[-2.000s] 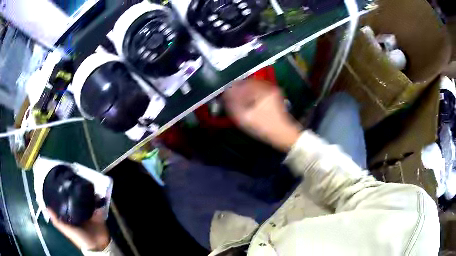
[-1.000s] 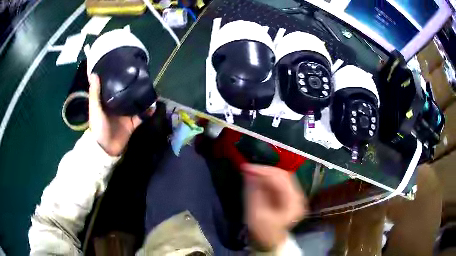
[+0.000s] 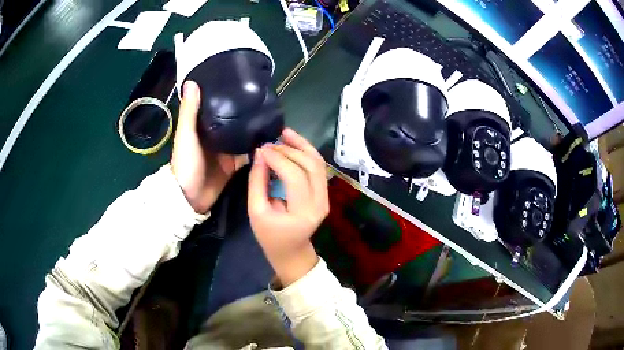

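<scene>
A PTZ camera with a white hood and a glossy black ball head is held up at the left, its ball head turned toward me. My left hand grips it from its left side and below, the thumb on the black ball. My right hand is at the lower right of the ball, thumb and fingertips pinched together at its underside. Whether something small is between those fingertips cannot be told. Three more PTZ cameras stand in a row at the right: one with a plain black ball, two showing LED rings.
A tape roll lies on the dark green bench at the left, near white paper pieces. A monitor is at the upper right. Bulky black devices stand right of the cameras. A red surface shows below the bench edge.
My right hand has risen from below the bench edge to the held camera's underside. My left hand still holds the camera. The view has shifted, so the bench things appear further right and lower.
</scene>
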